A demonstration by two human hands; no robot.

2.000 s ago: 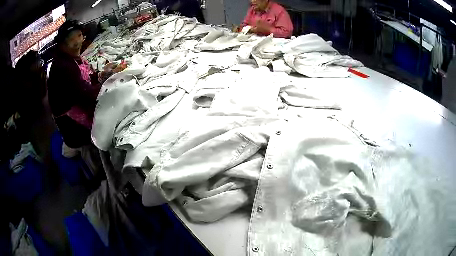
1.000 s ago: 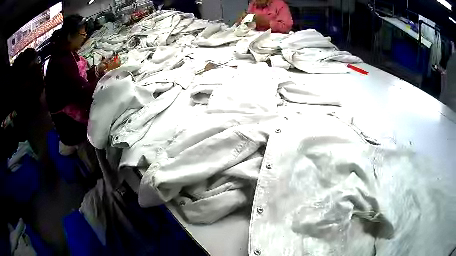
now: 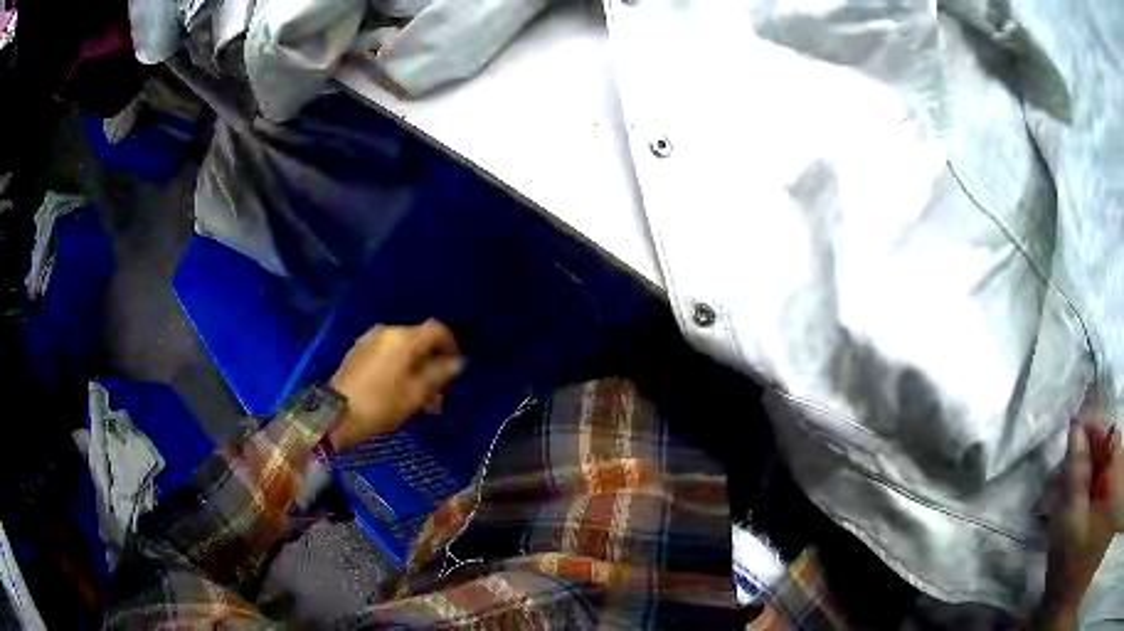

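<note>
A pale grey-white jacket (image 3: pixel 851 247) lies on the table and hangs over its near edge. Its placket with dark metal snaps runs down its left side, and its stitched hem shows at the bottom. My right hand (image 3: pixel 1082 524) is at the right edge of the picture, partly cut off, beside the lower right of the jacket. A red handle of the thread snips (image 3: pixel 1098 459) shows in it; the blades cannot be made out. My left hand (image 3: pixel 397 380) is off the table, left of my lap, slightly blurred with curled fingers. No object shows in it.
The white table's (image 3: pixel 530 136) edge slants down to the right. More pale garments (image 3: pixel 444 43) lie at the upper left. A blue bin (image 3: pixel 234 314) stands below the table edge, with other blue bins and pale cloth further left. A pale cord hangs by my plaid shirt.
The view has tilted down to my lap and the near table edge. Both my hands have come into view. The far garments and the person in pink have gone out of view.
</note>
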